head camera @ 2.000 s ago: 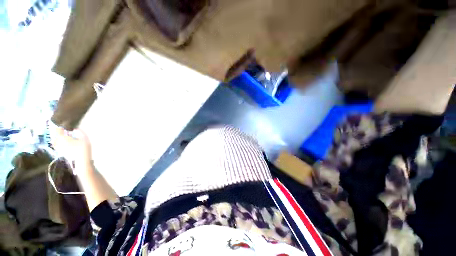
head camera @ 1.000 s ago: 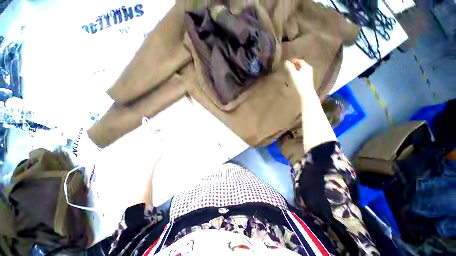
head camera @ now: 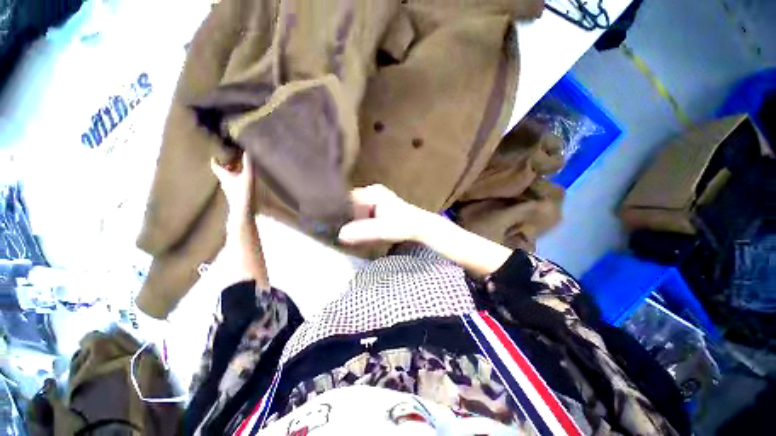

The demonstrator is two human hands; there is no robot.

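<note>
A brown jacket (head camera: 425, 111) with dark buttons lies spread on the white table in front of me. Its sleeves point down to the left. A flap with dark purplish-brown lining (head camera: 298, 145) is raised at its lower middle. My left hand (head camera: 236, 174) is at the flap's left side, fingers partly hidden by the cloth; it seems to hold the cloth there. My right hand (head camera: 379, 217) grips the flap's lower edge, thumb and fingers closed on it.
Printed clear bags (head camera: 119, 111) lie on the table at left. A loose brown heap (head camera: 115, 383) and a thin white loop (head camera: 140, 392) are at lower left. Black hangers (head camera: 583, 13) are at top right. Blue bins (head camera: 600, 136) and an open cardboard box (head camera: 681, 183) stand at right.
Both hands have come to the jacket's lower middle, the left from the bare table and the right from the jacket's right side. The lined flap is now pulled toward me and leftward.
</note>
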